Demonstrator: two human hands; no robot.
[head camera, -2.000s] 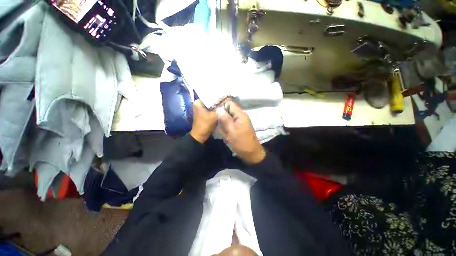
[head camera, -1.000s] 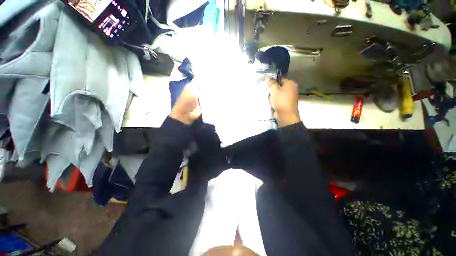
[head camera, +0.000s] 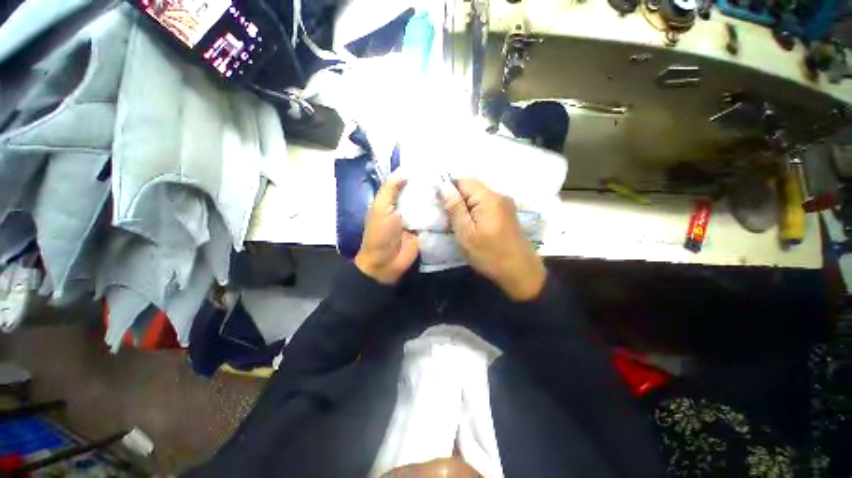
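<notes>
The padded panel (head camera: 528, 173) looks bleached white under the lamp and lies at the front of the machine table. My left hand (head camera: 386, 233) grips its left part. My right hand (head camera: 495, 233) pinches it near the middle, close to my left hand. Navy fabric (head camera: 353, 201) lies beside and partly under the panel, left of my left hand. The cream sewing machine (head camera: 645, 140) stands to the right. The needle area is lost in glare.
Grey quilted pieces (head camera: 163, 131) hang over the table edge at left. A lit phone (head camera: 210, 37) is upper left, a turquoise strip (head camera: 418, 42) beyond the work. A red lighter (head camera: 697, 225) and a yellow-handled tool (head camera: 792, 210) lie at right. Patterned black cloth (head camera: 710, 434) is lower right.
My right hand has moved from the panel's right side in towards my left hand. My left hand is a little nearer the table's front edge. The view has shifted slightly left.
</notes>
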